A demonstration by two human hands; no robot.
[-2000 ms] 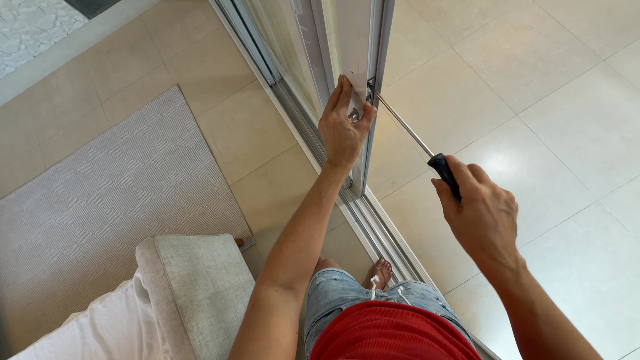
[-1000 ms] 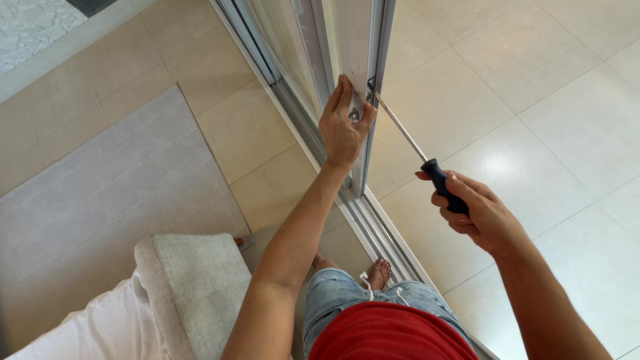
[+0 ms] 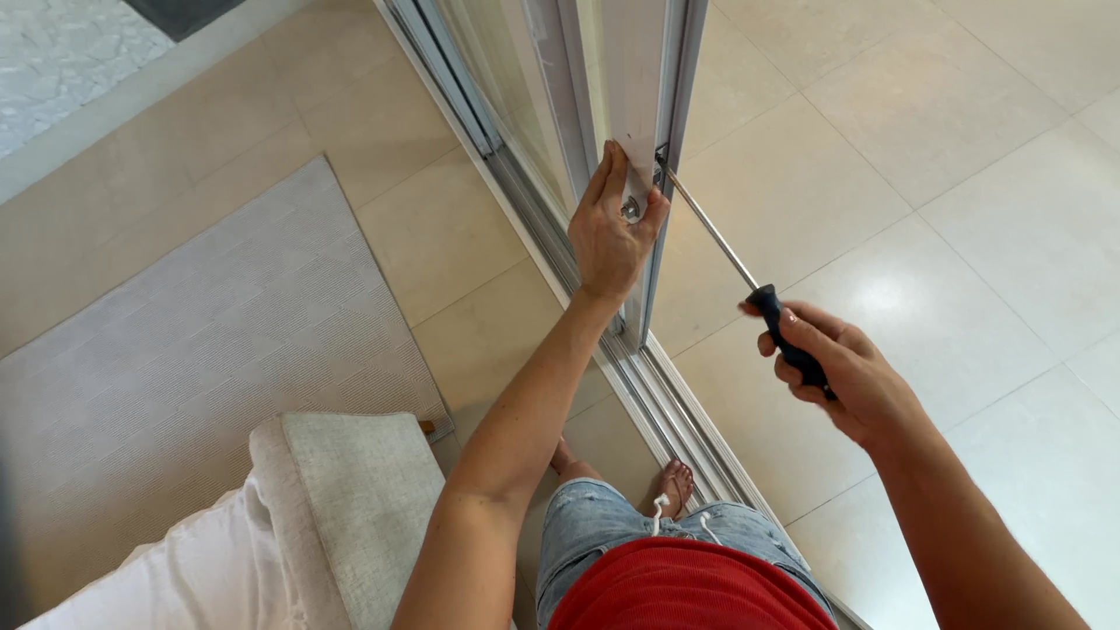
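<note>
My right hand (image 3: 840,367) grips the dark handle of a long-shaft screwdriver (image 3: 713,227). The screwdriver's tip meets the lock hardware (image 3: 661,164) in the narrow edge of a sliding door's frame (image 3: 634,96). My left hand (image 3: 612,232) is braced on the face of that frame, its fingers spread around a small metal keyhole fitting (image 3: 630,208), with the thumb near the door's edge. Whether the tip sits in a screw head is too small to tell.
Metal floor tracks (image 3: 691,437) run diagonally under the door, with my bare foot (image 3: 674,488) beside them. A grey rug (image 3: 219,324) and an upholstered seat (image 3: 359,499) with a white cloth (image 3: 201,569) are on the left. Pale floor tiles (image 3: 989,254) lie at right.
My right hand has shifted its grip on the screwdriver handle, more of which now shows. My left hand has stayed in place on the door frame.
</note>
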